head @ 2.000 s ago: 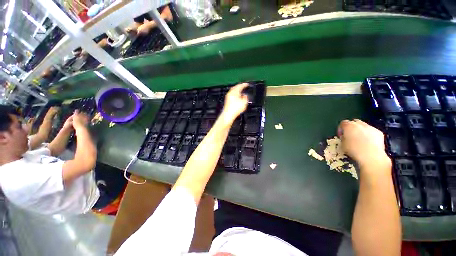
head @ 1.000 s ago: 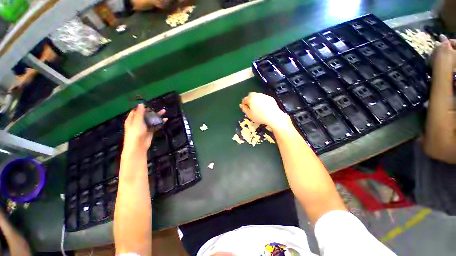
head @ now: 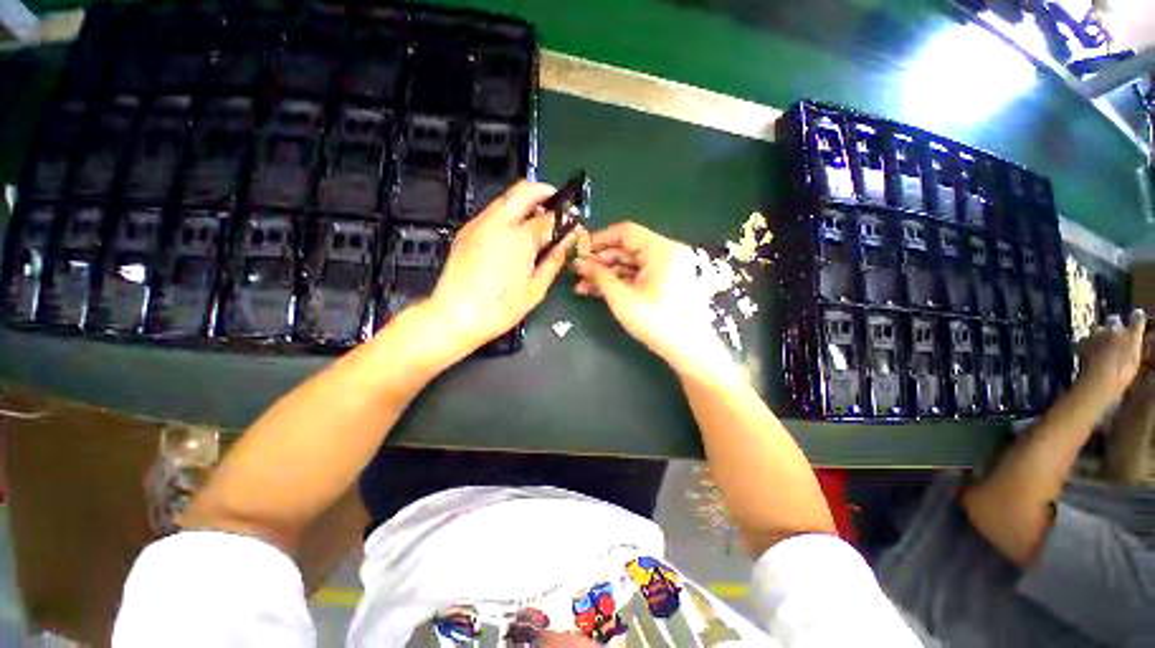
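My left hand (head: 488,266) holds a black housing (head: 566,206) tilted up between thumb and fingers, beside the right edge of the left blister tray (head: 298,158). My right hand (head: 640,281) is close against the housing's lower end, its thumb and fingertips pinched on a small pale piece (head: 583,249). A loose pile of small pale pieces (head: 735,281) lies between the trays, partly behind my right hand. One stray pale piece (head: 561,329) lies on the dark green bench below my hands.
A second black blister tray (head: 931,260) of housings stands to the right. Beyond it are more pale pieces and a neighbour's hand (head: 1112,352) and grey sleeve. A raised green surface with a pale edge strip (head: 659,95) runs behind. A cardboard box (head: 76,506) is under the bench at left.
The view has swung, so the trays appear shifted. My left hand has brought the housing away from the left tray, and my right hand has left the pile and met it.
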